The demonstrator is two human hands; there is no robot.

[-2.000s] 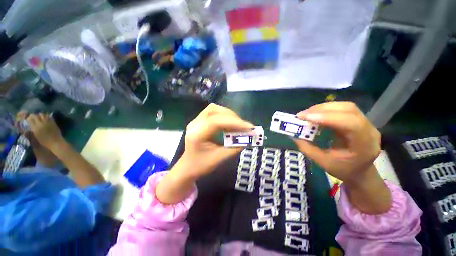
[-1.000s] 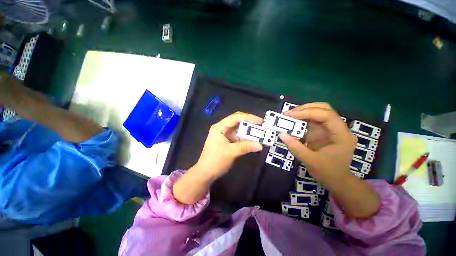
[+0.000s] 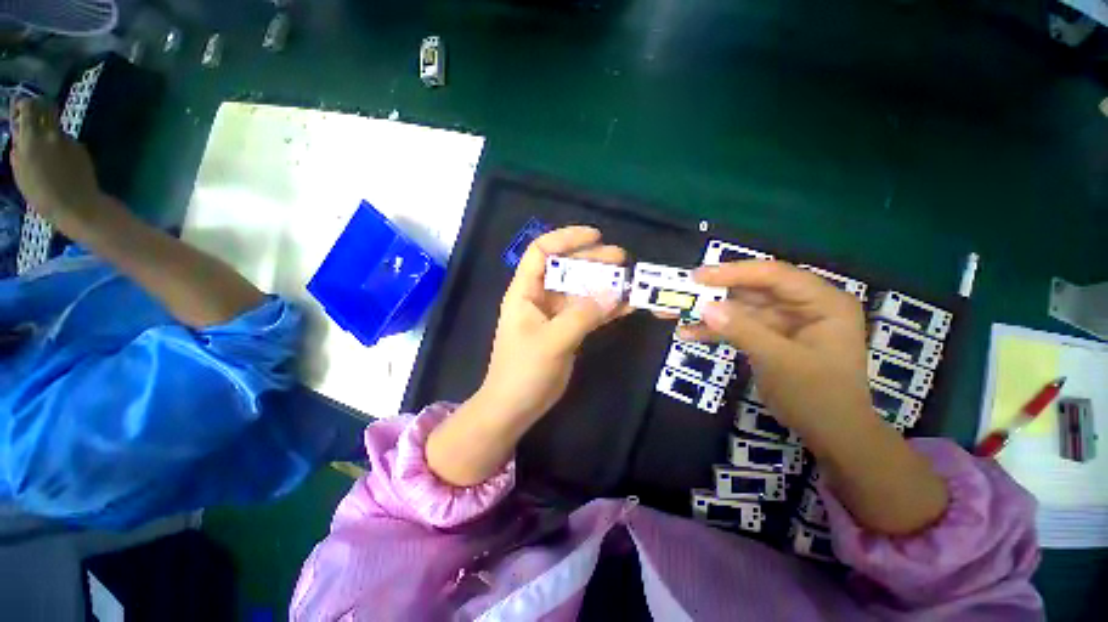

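My left hand (image 3: pixel 535 322) holds a white display module (image 3: pixel 583 278) between thumb and fingers; the thumb covers part of its face. My right hand (image 3: pixel 802 346) holds a second display module (image 3: pixel 676 295) with a yellowish window facing me. The two modules are side by side, end to end, above the black tray (image 3: pixel 547 425); I cannot tell if they touch. More modules with dark windows (image 3: pixel 909 343) lie in columns in the tray's right part, partly hidden by my right hand. A small blue part (image 3: pixel 524 241) lies at the tray's upper left, partly behind my left hand.
At left, a blue bin (image 3: pixel 377 277) stands on a pale mat (image 3: pixel 261 164), beside a worker's blue sleeve (image 3: pixel 158 389). At right, a red pen (image 3: pixel 1023 417) and a grey block (image 3: pixel 1075 429) lie on a record sheet (image 3: pixel 1081 516). A loose module (image 3: pixel 431 61) lies beyond the tray.
Both hands have come down from in front of the colour chart to over the tray. The modules have moved from apart to side by side, and the right one's window now looks yellowish.
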